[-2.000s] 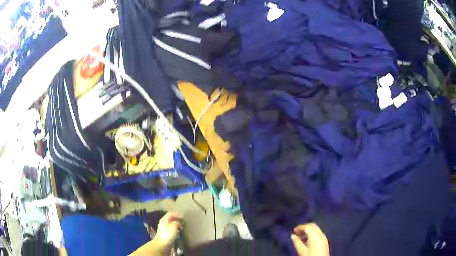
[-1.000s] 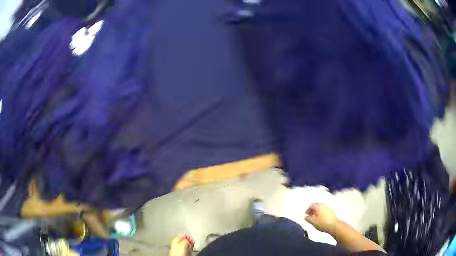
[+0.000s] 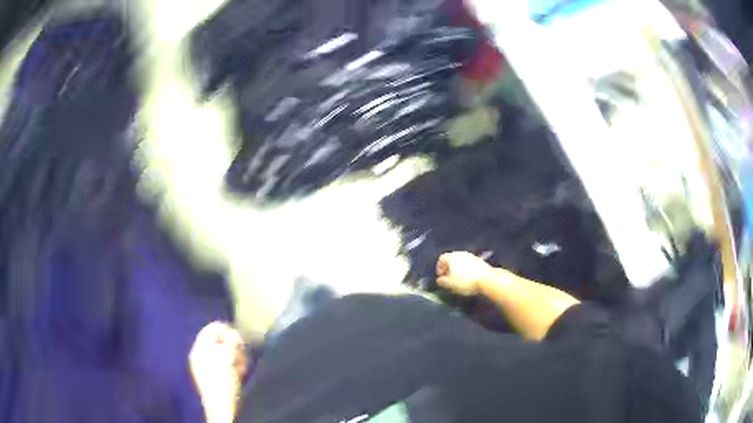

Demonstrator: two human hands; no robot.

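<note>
The frame is blurred. My left hand is at the lower left, beside the purple cloth, with its fingers curled; whether it holds anything cannot be told. My right hand is near the middle, curled in front of a dark heap, with nothing clearly seen in it. The purple cloth hangs along the left side. A heap of dark garment pieces with white piping lies on the floor at the top middle. Another dark heap lies right of the middle.
Bright pale floor runs between the purple cloth and the dark heaps. A long white edge slants down on the right, with a blurred white surface beyond. A red item shows at the top. My dark clothing fills the bottom.
The view has swung right, away from the cloth-covered table to the floor heaps. The purple cloth now lies at the left. My right hand has moved higher in the picture.
</note>
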